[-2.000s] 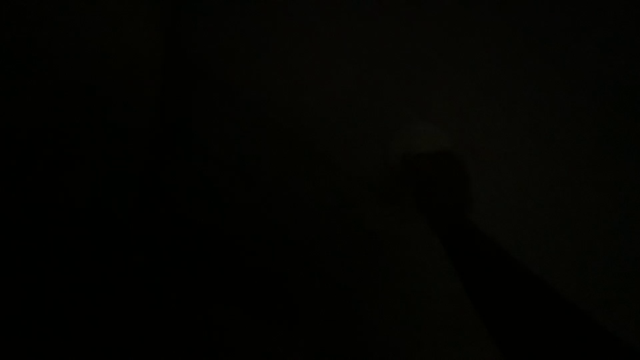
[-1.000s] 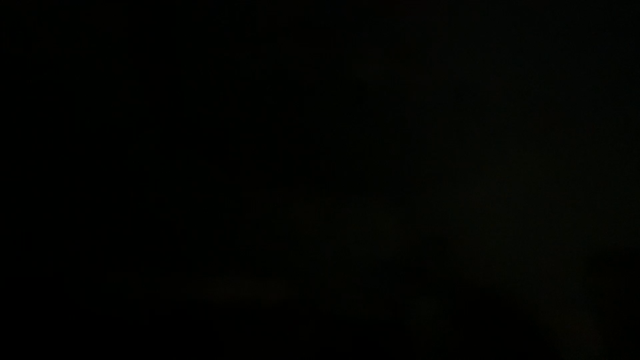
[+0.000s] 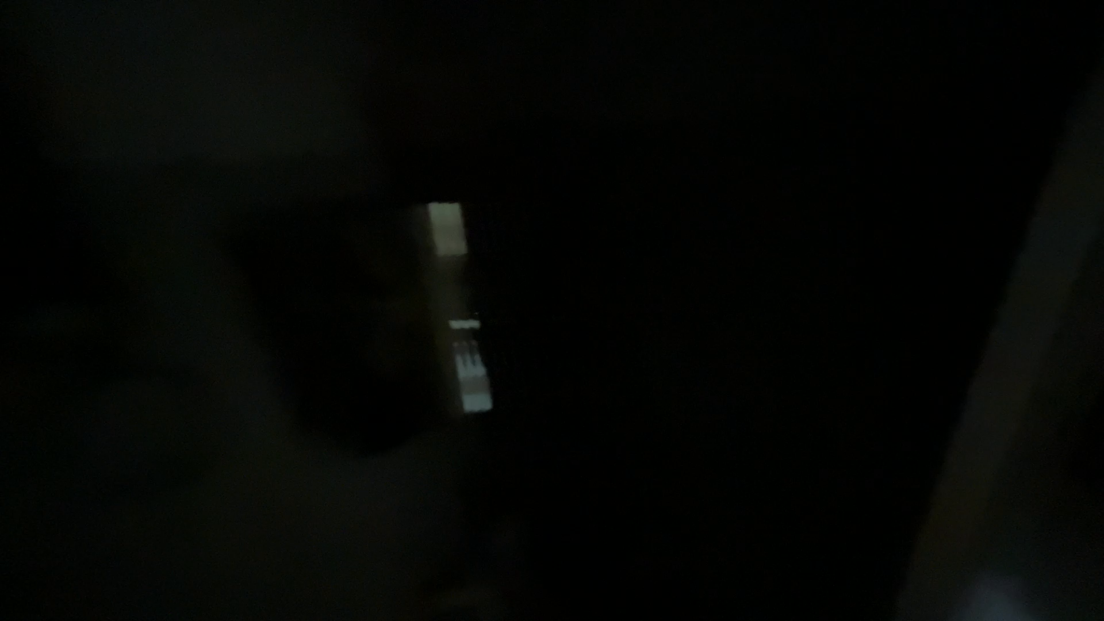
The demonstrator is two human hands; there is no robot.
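Observation:
Nearly everything in the head view is too dark to make out. Neither my left hand nor my right hand can be seen, so what they hold or touch is hidden. Left of the middle, a narrow upright opening (image 3: 448, 285) lets in light, with a pale bright patch at its top and bluish-white patches with thin dark bars lower down.
A large black surface fills the middle and right. Beyond its slanted edge, a dim grey-brown band (image 3: 1000, 379) runs down the right side. A faint bluish glow (image 3: 996, 595) shows at the bottom right. Dim grey surfaces lie at the left.
The view has swung a lot. The dark forearm and hand seen two seconds ago at the right are out of view, and the lit opening has come into sight.

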